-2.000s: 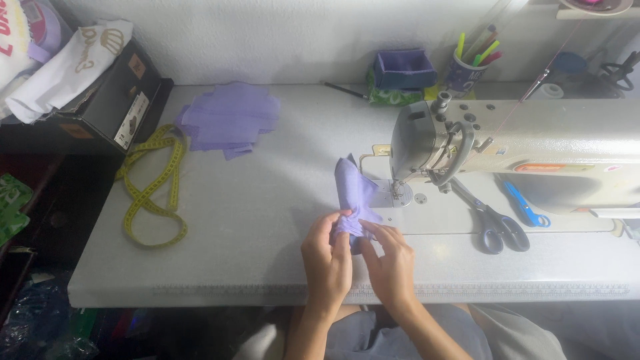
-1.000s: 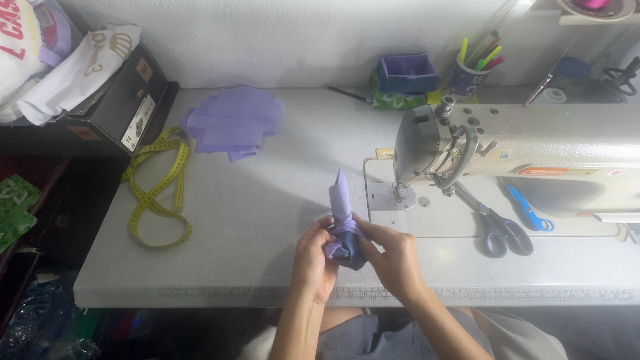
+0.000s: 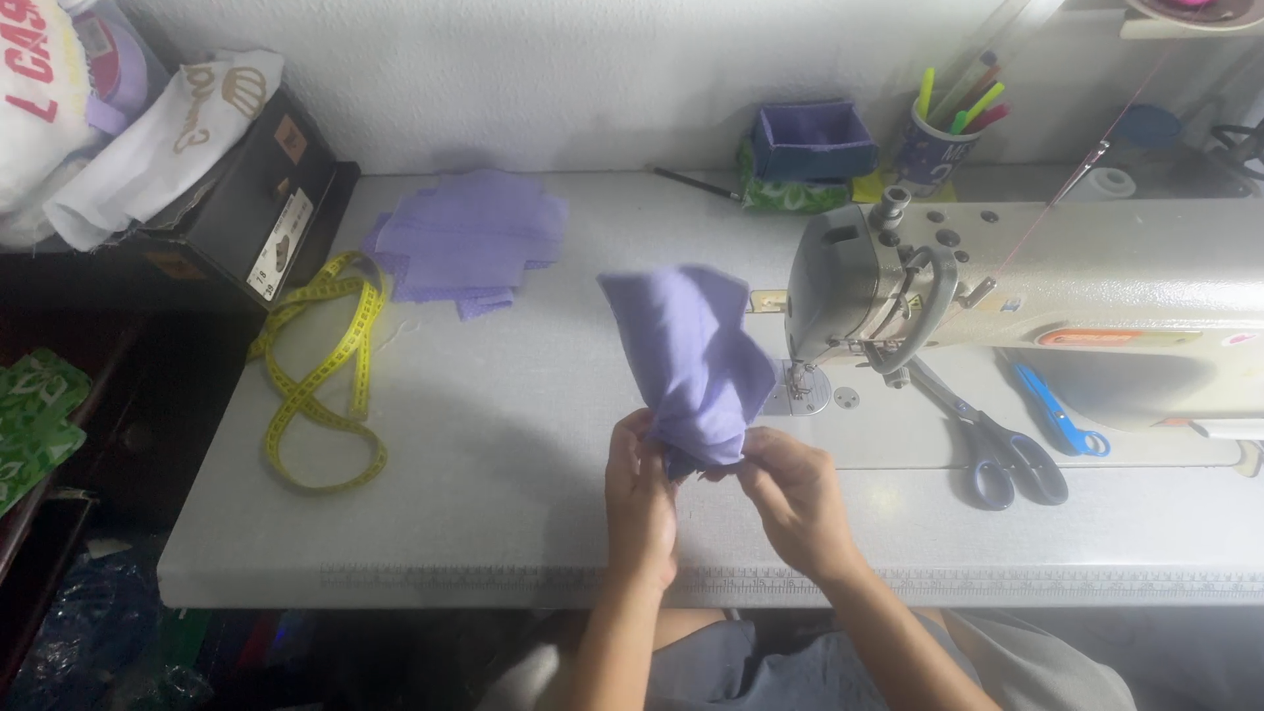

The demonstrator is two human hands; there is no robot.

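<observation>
A lilac fabric piece (image 3: 691, 355) stands up, bunched at its lower end, between both hands over the front of the table. My left hand (image 3: 640, 494) pinches its lower left edge, and my right hand (image 3: 795, 484) grips the lower right corner. Darker blue fabric shows underneath, partly hidden by the fingers. Just right of the cloth is the needle area of a sewing machine (image 3: 997, 267). More lilac cut fabric pieces (image 3: 474, 237) lie stacked toward the back left.
A yellow tape measure (image 3: 331, 370) lies looped at left, near a black box (image 3: 227, 237). Dark-handled scissors (image 3: 997, 449) and a blue-handled tool (image 3: 1057, 410) rest beneath the machine arm. Behind stand a small fabric box (image 3: 815, 148) and a cup of pens (image 3: 928, 148).
The lilac fabric, narrow and twisted a second ago, has opened out into a wider shape above the hands. Less of the dark blue fabric shows now.
</observation>
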